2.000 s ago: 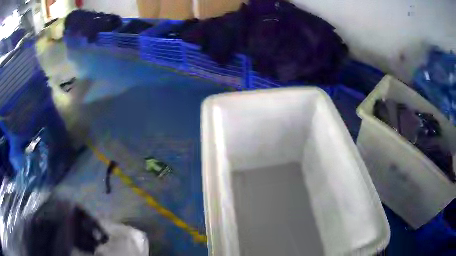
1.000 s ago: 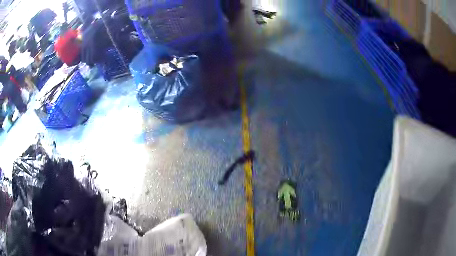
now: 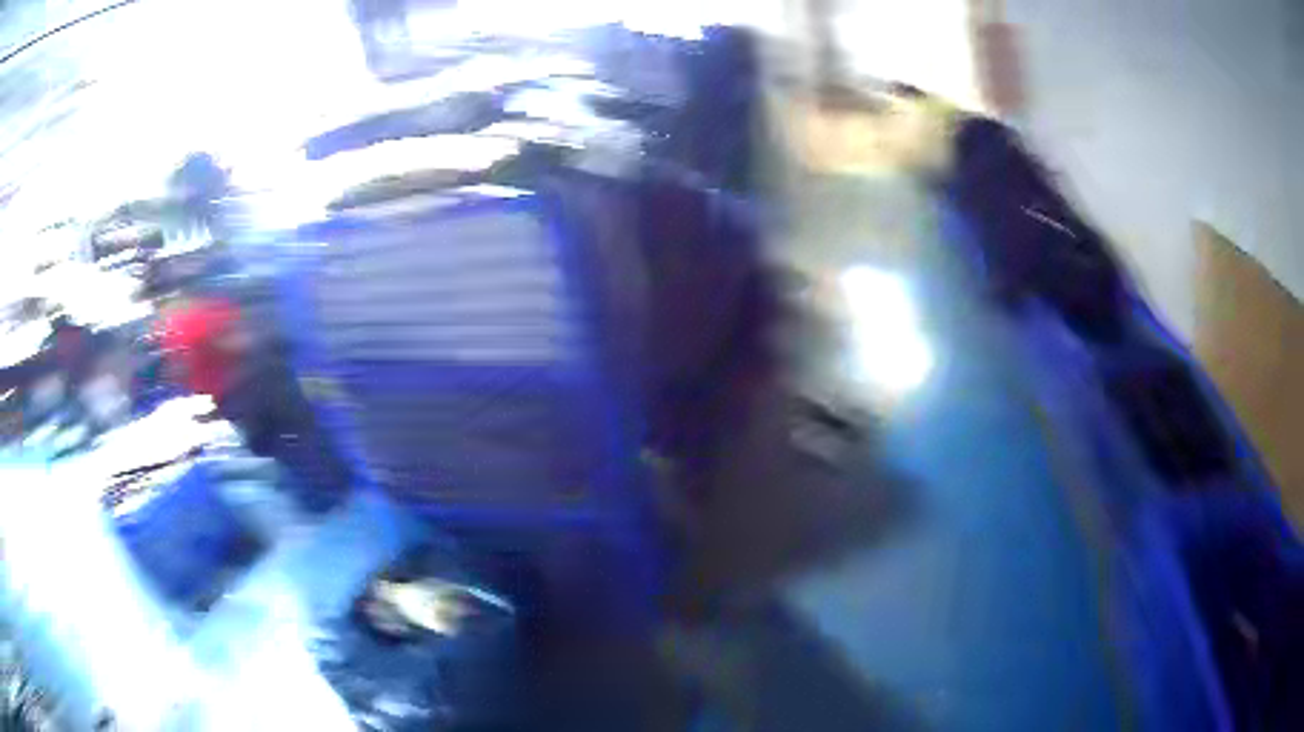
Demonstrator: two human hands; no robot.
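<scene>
Neither of my hands is in the picture, and the frame is badly blurred by motion. Nearest in front stands a large blue crate or cage [image 3: 443, 365] with ribbed sides, left of centre. Below it at the bottom left is a dark blue plastic bag [image 3: 415, 665] with something whitish on top. Whether the crate holds anything inside is too blurred to tell.
A blue floor [image 3: 987, 572] runs forward right of the crate, with a bright reflection and a small dark item on it. Blue crates [image 3: 1173, 529] with dark heaps line the right wall [image 3: 1144, 115]. A brown board [image 3: 1251, 358] leans there. A small blue bin [image 3: 193, 536] stands at left.
The view has moved forward and tilted up. The white tub, the black bag and the floor arrow have left the picture. The blue crate looks larger and lower.
</scene>
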